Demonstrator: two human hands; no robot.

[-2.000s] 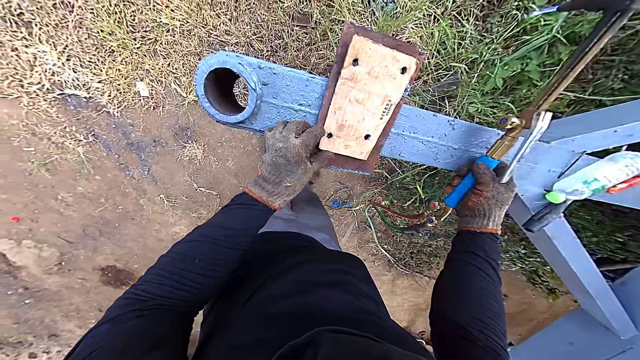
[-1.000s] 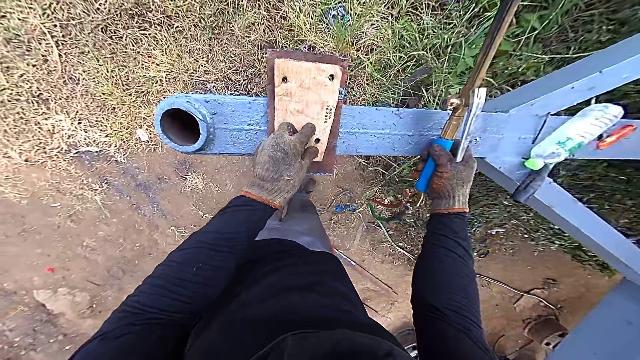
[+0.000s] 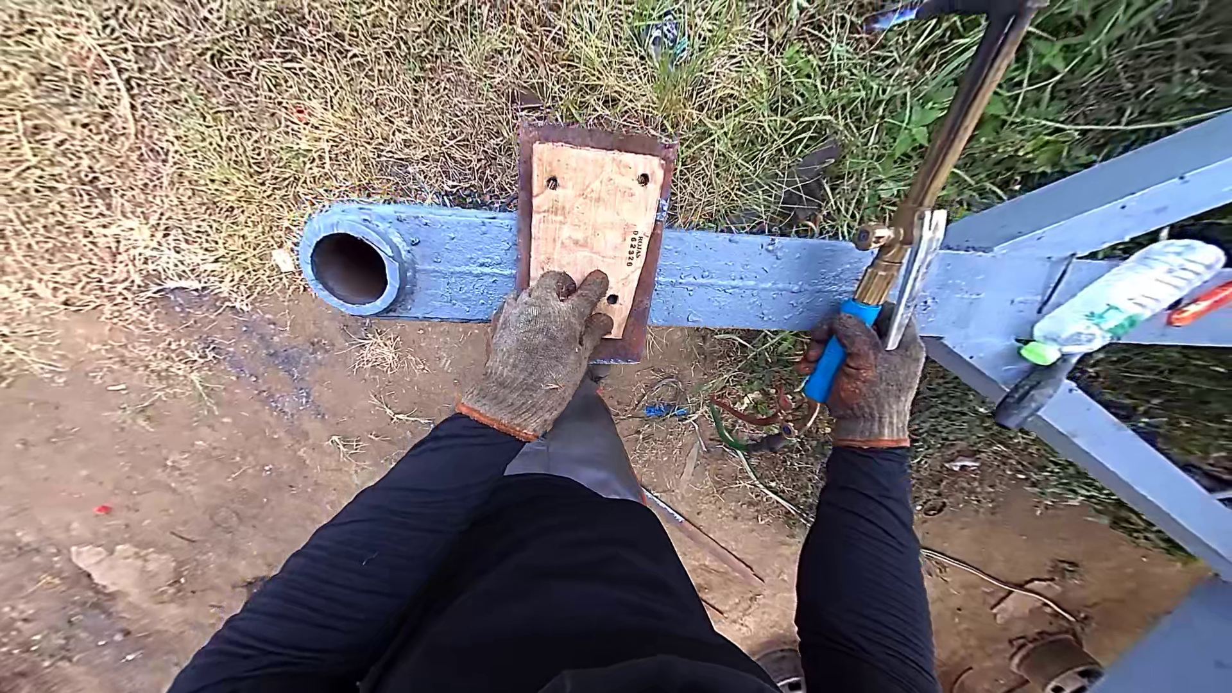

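A plywood template [image 3: 597, 207] with several holes lies on a rusty steel plate [image 3: 528, 183], which rests across a blue-grey painted steel beam [image 3: 741, 279]. My left hand [image 3: 544, 351], in a worn knit glove, presses its fingers on the lower part of the plywood. My right hand [image 3: 871, 375], also gloved, is closed around the blue handle of a brass gas cutting torch [image 3: 910, 221] with a long lever. The torch reaches up to the right, and a blue flame shows at its tip. At the left end of the beam is a round steel tube [image 3: 351, 265].
On the frame at right lie a plastic bottle [image 3: 1126, 294] with a green cap, a dark-handled tool [image 3: 1035, 390] and a red object [image 3: 1201, 304]. Diagonal steel braces [image 3: 1136, 472] join the beam there. Hoses [image 3: 736, 433] trail on the ground below, and dry grass lies behind.
The torch's head and flame, out of view one second ago, show again at the upper right. My left hand stays on the plywood throughout. The view has shifted.
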